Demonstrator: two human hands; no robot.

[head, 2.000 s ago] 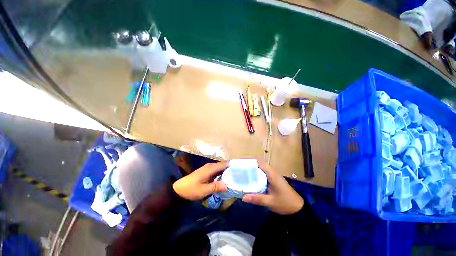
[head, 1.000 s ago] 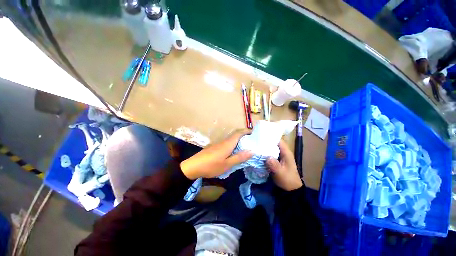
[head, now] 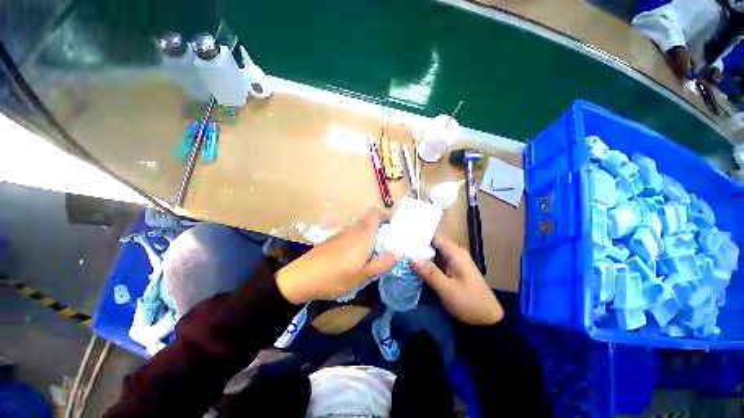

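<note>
A pale-blue figure lower body point(head: 400, 286) is held over my lap at the bench's front edge. A pale squarish connector block point(head: 414, 228) stands up at its waist end. My left hand point(head: 341, 260) is closed around its left side, thumb on the front. My right hand point(head: 458, 282) grips its right side, thumb near the block's base. A leg end with a dark mark point(head: 385, 335) hangs below. The hands hide part of the legs and waist.
Behind lie a red pen-like tool point(head: 379, 171), a yellow tool point(head: 395, 159), a glue bottle point(head: 445, 193), a glue cup point(head: 435, 139) and a mallet point(head: 474, 211). A blue crate of blocks point(head: 555, 229) stands right. White bottles point(head: 219, 75) stand left; another person's sleeve point(head: 662, 26) shows top right.
The figure part was first held with its block end towards me, then tilted so its legs hang down. The block now stands more upright; both hands keep hold.
</note>
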